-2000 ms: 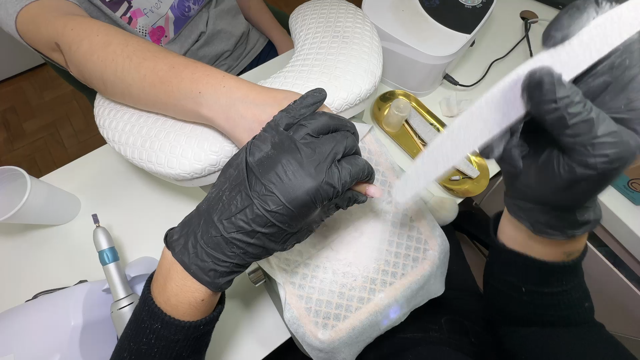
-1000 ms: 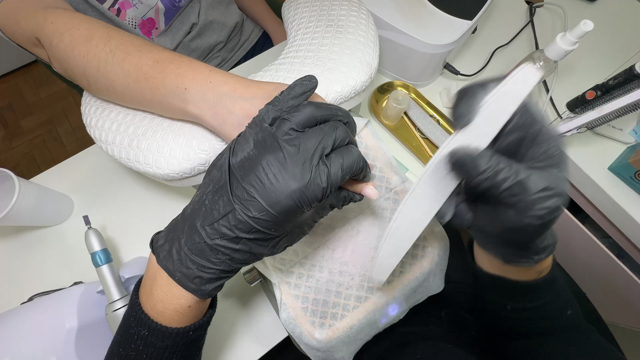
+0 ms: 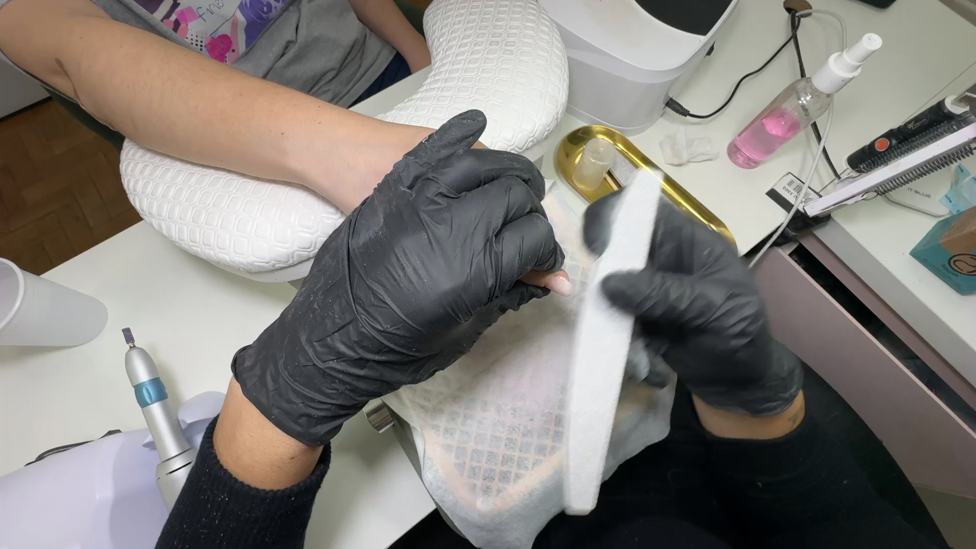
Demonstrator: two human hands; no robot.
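Note:
My left hand [image 3: 412,297], in a black glove, is closed around the hand of a person opposite; one fingertip [image 3: 558,283] with a pale nail sticks out from my grip. That person's forearm [image 3: 229,130] lies on a white textured armrest cushion [image 3: 229,217]. Just right of the fingertip, my right hand [image 3: 686,305], also gloved in black and slightly blurred, holds a white nail file [image 3: 602,366], tilted nearly upright. Whether the file touches the nail, I cannot tell. Below both hands is a dust collector's grille [image 3: 503,450] covered by a thin white cloth.
A gold tray [image 3: 568,156] with a small cup stands behind my right hand, near a white device [image 3: 625,69]. A spray bottle with pink liquid [image 3: 770,122] and a black-handled tool [image 3: 900,141] are at right. An electric nail drill handpiece [image 3: 156,404] and plastic cup [image 3: 53,305] are at left.
My right hand has come down and left from its raised place two seconds ago, and the file has swung from a slant to nearly upright. My left hand keeps its hold.

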